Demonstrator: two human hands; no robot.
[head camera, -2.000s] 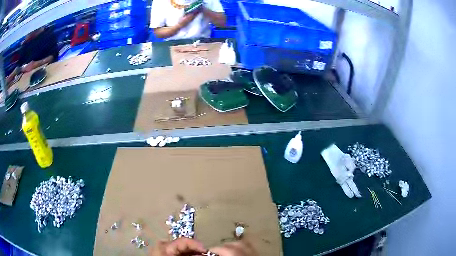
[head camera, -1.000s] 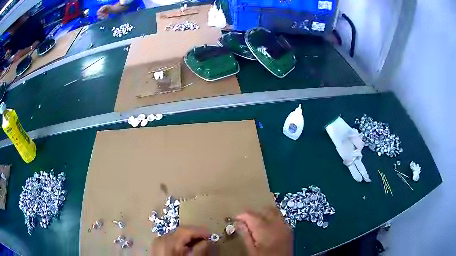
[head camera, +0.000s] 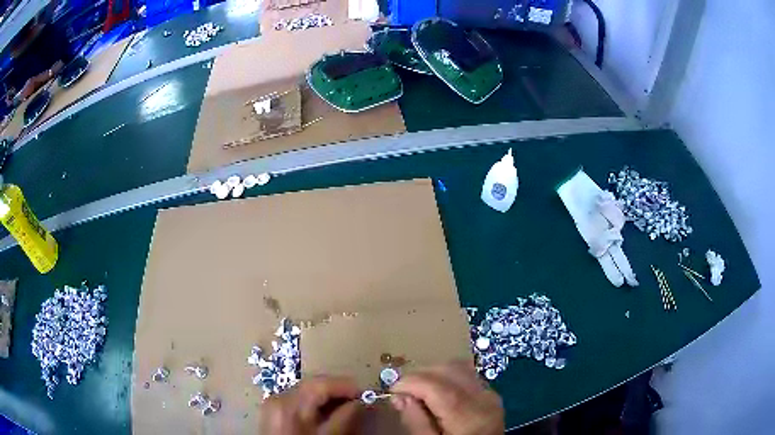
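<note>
My left hand (head camera: 310, 406) holds a small ring-like fitting (head camera: 368, 397) at its fingertips, over the small cardboard pad (head camera: 340, 344). My right hand (head camera: 450, 401) pinches a thin pale stick (head camera: 384, 395) whose tip touches or nearly touches the fitting. The white glue cup (head camera: 389, 376) sits just above the right fingertips, with brown stains beside it. A pile of small silver-white fittings (head camera: 279, 361) lies left of the pad. A few joined fittings (head camera: 202, 403) lie spaced out at the left of the large cardboard sheet (head camera: 289, 246).
Spare fittings are heaped at far left (head camera: 70, 336), right (head camera: 523, 336) and far right (head camera: 650, 204). A glue bottle (head camera: 500, 185), white glove (head camera: 597, 228) and thin sticks (head camera: 663, 287) lie right. White discs (head camera: 240, 185) sit by the rail; a yellow bottle (head camera: 27, 229) is left. Green housings (head camera: 355, 81) lie beyond.
My hands have come together, bringing the stick to the fitting; a second ago the right hand was near the glue cup. The camera view has tilted further down.
</note>
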